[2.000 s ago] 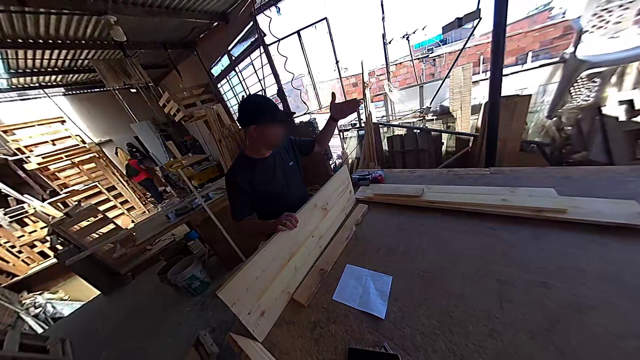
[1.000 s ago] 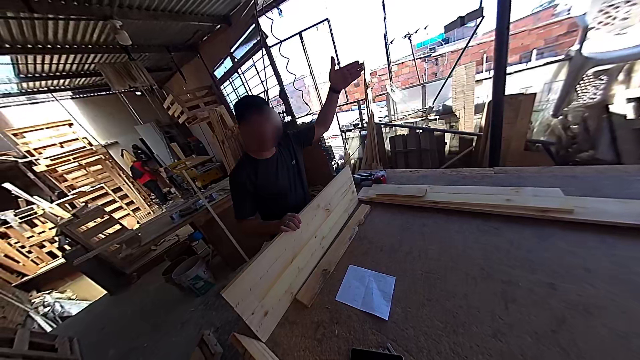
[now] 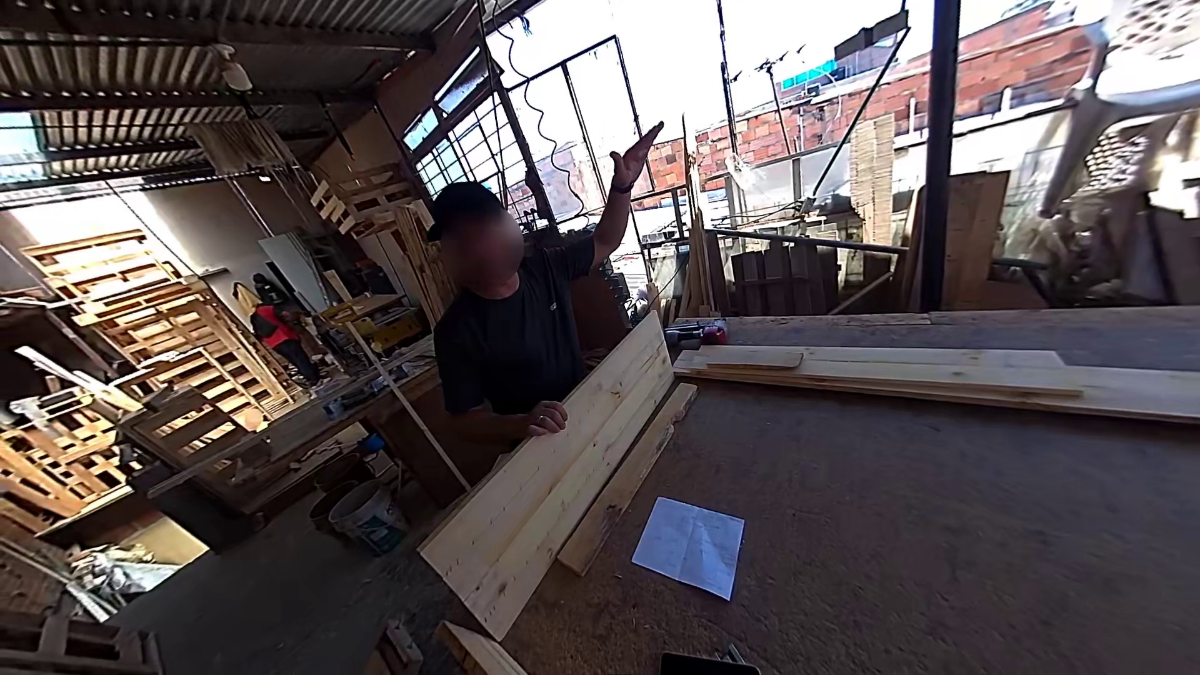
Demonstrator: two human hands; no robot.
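Note:
Neither of my hands shows in the head view. Across the workbench [image 3: 844,506], a person in a dark T-shirt and cap [image 3: 511,337] rests one hand on the upper edge of a wide pale wooden panel [image 3: 572,450] and holds the other hand raised, palm up. The panel stands tilted along the bench's left edge. Beside its lower edge lies a narrow wooden board [image 3: 628,483]. A folded sheet of white paper [image 3: 692,547] lies on the bench to the right of that board. At the bottom edge a dark flat object [image 3: 708,665] is partly cut off.
Long pale boards [image 3: 937,375] lie stacked across the far right of the bench. A short wood piece [image 3: 478,650] juts up at the near left corner. Buckets [image 3: 367,516] stand on the floor at left. Pallets [image 3: 178,328] and another person in red [image 3: 277,328] are farther back.
The person across the bench has turned the head, and the raised hand has shifted. The other hand remains on the panel's upper edge. Panel, boards and paper lie as before.

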